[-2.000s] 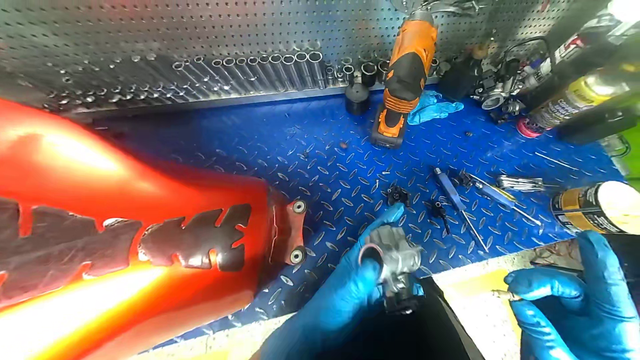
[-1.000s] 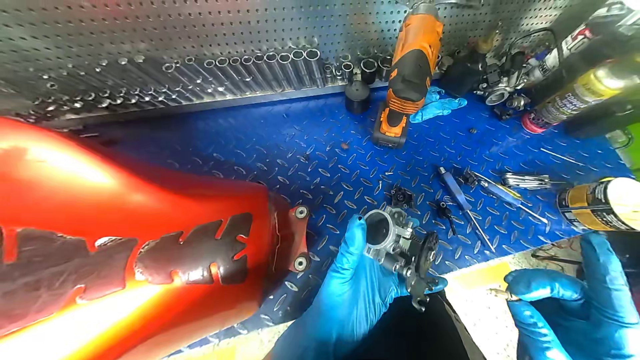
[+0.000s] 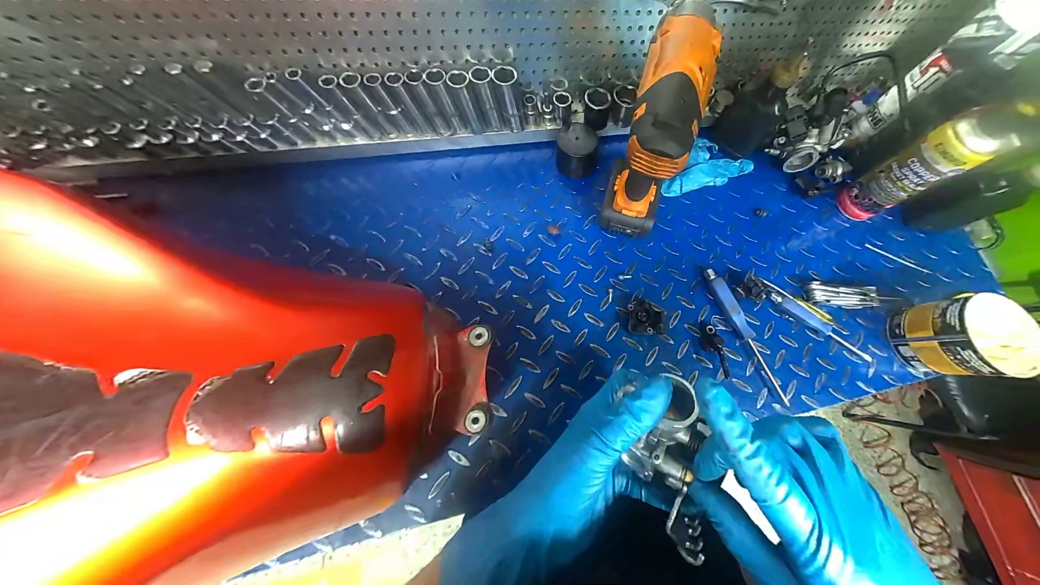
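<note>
A metal throttle body or carburetor [image 3: 668, 455] is held near the bench's front edge, its round bore tilted up. My left hand [image 3: 597, 447], in a blue glove, grips it from the left. My right hand [image 3: 788, 487], also gloved in blue, is at its right side with fingers bent against or close to it; whether a small part is between them is hidden. Beyond the hands lie a small black part [image 3: 644, 315] and another black part with a stem [image 3: 713, 341]. Two screwdrivers with blue-grey handles [image 3: 731, 309] [image 3: 800, 313] lie farther right.
A red motorcycle fuel tank [image 3: 268, 301] fills the left. An orange cordless tool [image 3: 670, 106] stands behind, beside a crumpled blue glove [image 3: 708, 169]. Sockets [image 3: 455, 97] line the pegboard. Spray cans [image 3: 934, 158], a carburetor-like assembly [image 3: 808, 146], small wrenches [image 3: 845, 294] and a can [image 3: 963, 335] are right.
My right hand has moved left from the right edge to the metal body. My left hand has turned that body. The small brass-coloured piece seen earlier at my right fingertips is no longer plainly visible.
</note>
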